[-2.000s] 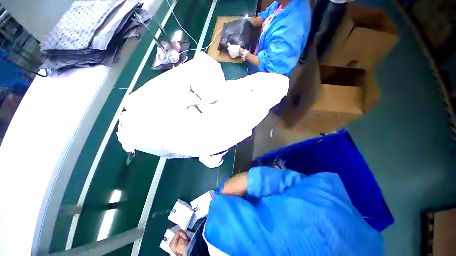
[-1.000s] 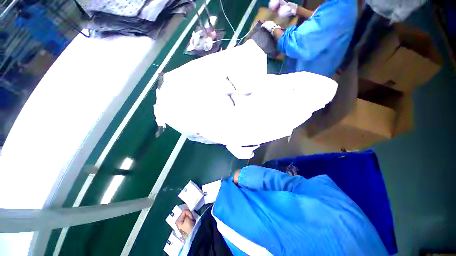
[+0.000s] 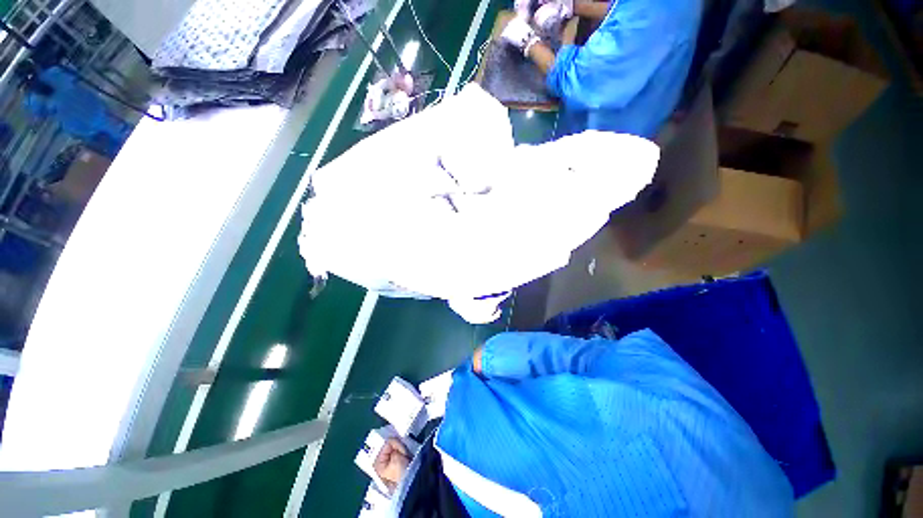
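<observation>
Several small white boxes or cards with small dark marks lie on the green bench at the lower centre. My left hand is curled over them, partly beside my dark inner clothing; whether it grips one cannot be told. My right forearm is in a blue sleeve; only a bit of my right wrist shows, and the hand is hidden behind the blue smock. A large, overexposed white bag lies across the bench ahead of my arms.
A deep blue crate stands right of the bench, with open brown cartons beyond. Patterned grey sheets are stacked on the white shelf. A gloved worker handles something pinkish above a dark sheet. A small clear-bagged item lies on the belt.
The view has shifted, moving the scene rightwards overall. Less of my right forearm shows bare. The other worker's hands have left the dark bundle and now hold something pinkish. The large bag looks unchanged.
</observation>
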